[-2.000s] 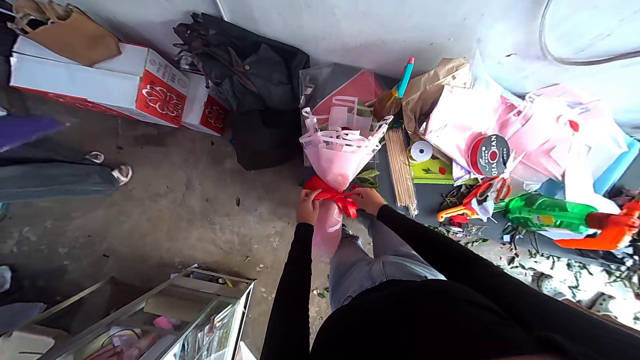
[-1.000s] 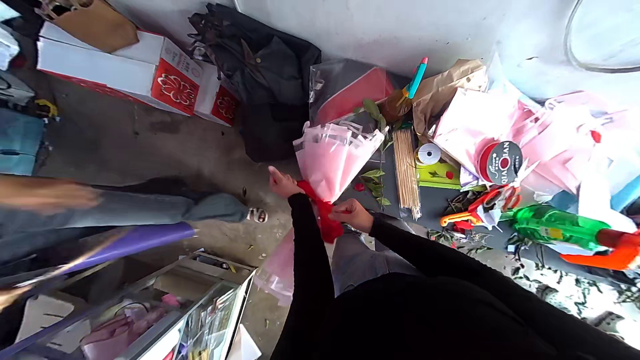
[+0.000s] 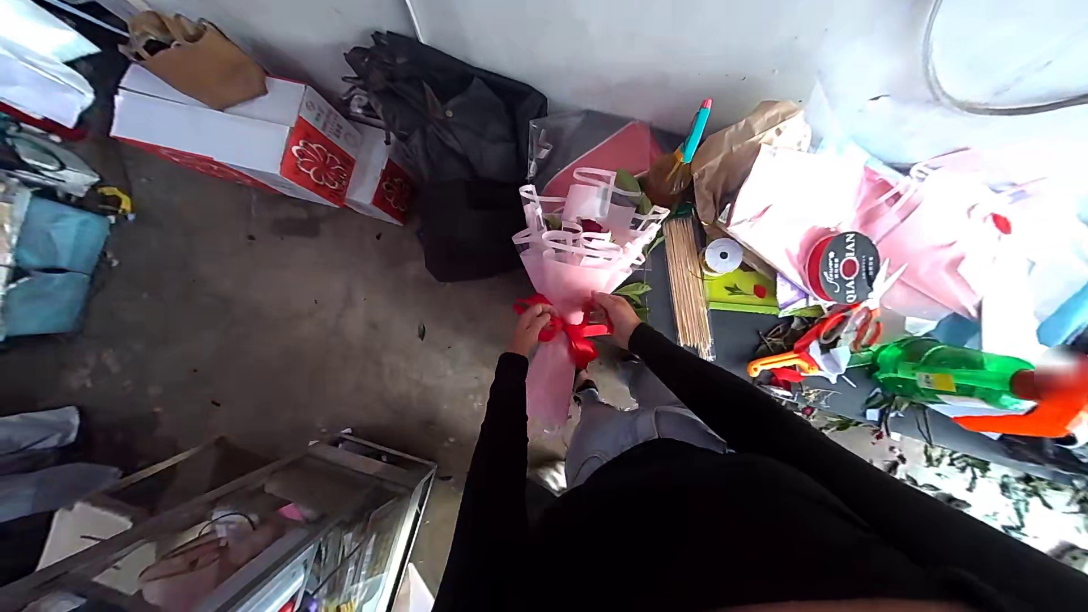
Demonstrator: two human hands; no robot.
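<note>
A bouquet in pink wrapping paper with white edges [image 3: 571, 268] is upright in front of me, a dark red flower partly visible inside its top. Around its narrow middle is a red ribbon bow [image 3: 580, 338]. My left hand [image 3: 533, 327] pinches the ribbon's loop at the left side of the bow. On the other side, my right hand [image 3: 615, 316] has its fingers on the right-hand loop. The pink paper tail [image 3: 551, 387] hangs below the bow. Parts of the fingertips are hidden by ribbon.
Right of the bouquet, a dark table [image 3: 733, 330] bears wooden sticks [image 3: 687, 285], a ribbon spool [image 3: 848, 268], orange-handled scissors [image 3: 795, 361] and a green spray bottle [image 3: 952, 372]. White-and-red boxes [image 3: 319, 157] stand by the wall. A glass display case [image 3: 374, 476] is at lower left.
My left hand, off the bow with fingers raised one second ago, is now on the ribbon. The bouquet has gone from tilted to nearly upright. A person at the left has moved out of view.
</note>
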